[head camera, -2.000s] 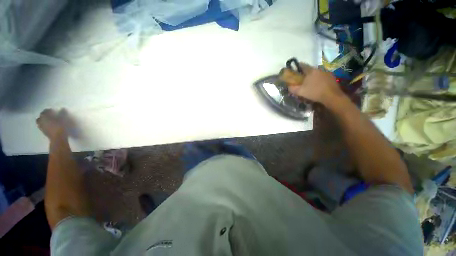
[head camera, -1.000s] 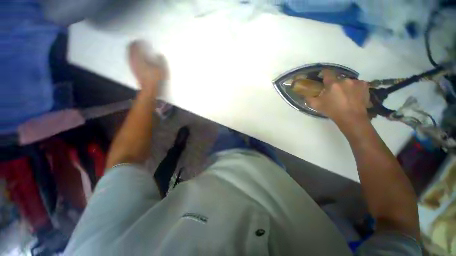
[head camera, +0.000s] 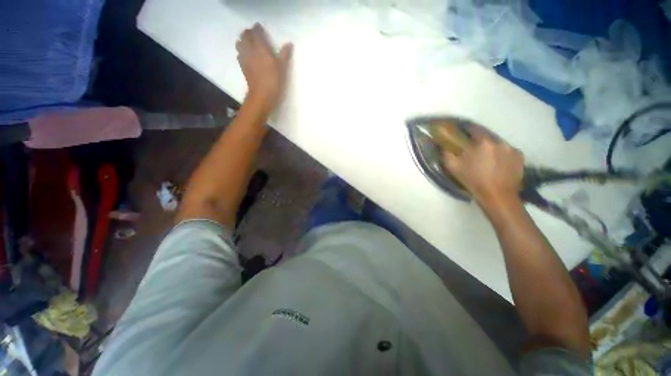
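The steam iron (head camera: 435, 156) lies on the white pressing table (head camera: 353, 95), its pointed tip to the left. My right hand (head camera: 485, 167) is closed round its tan handle and is slightly blurred. My left hand (head camera: 263, 64) rests on the table near its left end, palm down with the fingers apart. I cannot make out a fabric strip under the hand or the iron against the white top. A loose heap of sheer white strips (head camera: 541, 62) lies at the far right, on a blue cloth (head camera: 565, 121).
The iron's hose and cable (head camera: 581, 176) run off to the right. Blue garments (head camera: 48, 55) hang at the upper left above a pink-wrapped bar (head camera: 84, 128). A pale surface with brown patches (head camera: 620, 317) is at the lower right. Speckled floor shows below the table.
The view has turned, so the table now slopes down to the right. The iron has turned on the table with my right hand still on it. My left hand now lies with fingers spread.
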